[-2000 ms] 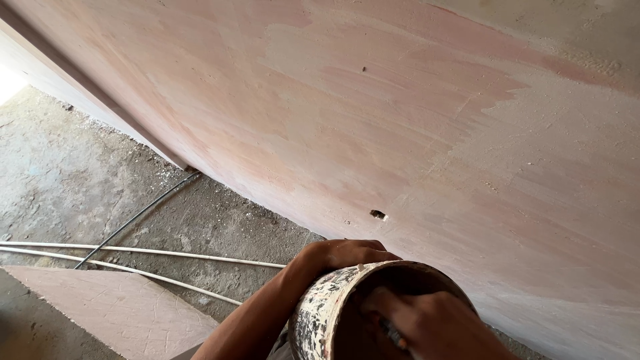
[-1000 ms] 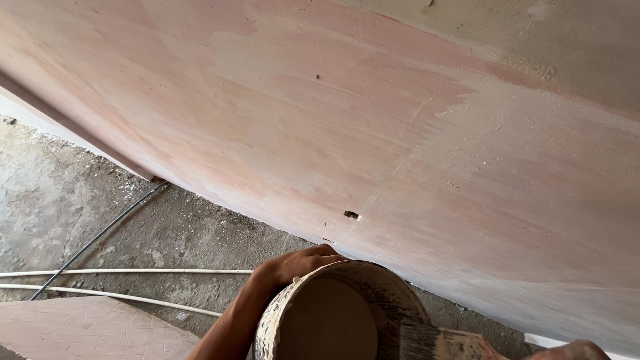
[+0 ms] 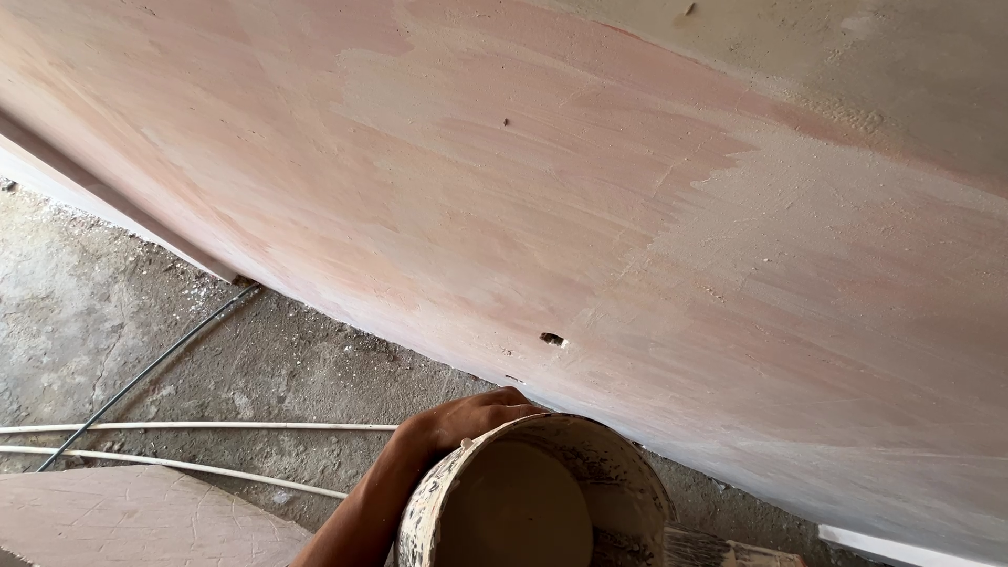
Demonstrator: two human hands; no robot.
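My left hand (image 3: 472, 417) is wrapped around the far side of a paint-spattered round bucket (image 3: 417, 516) at the bottom centre. Light brown paint or slurry (image 3: 516, 508) lies inside it, and the inner wall is streaked. Just right of the bucket's rim shows a wide brush (image 3: 709, 549) with caked bristles, cut by the bottom edge of the view. My right hand is out of view. Beyond the bucket rises a wall (image 3: 472, 205) with uneven pinkish and greyish coating and a small dark hole (image 3: 554, 339) low down.
Rough concrete floor (image 3: 315, 370) runs along the wall's foot. Two white pipes or cables (image 3: 220, 426) and a dark cable (image 3: 150, 370) lie on it at the left. A pinkish slab or low surface (image 3: 134, 512) fills the lower left corner. A white strip (image 3: 882, 543) is at lower right.
My right hand was inside the bucket two seconds ago; then it held the brush at the right rim, and now it has left the view. The left hand stays on the bucket.
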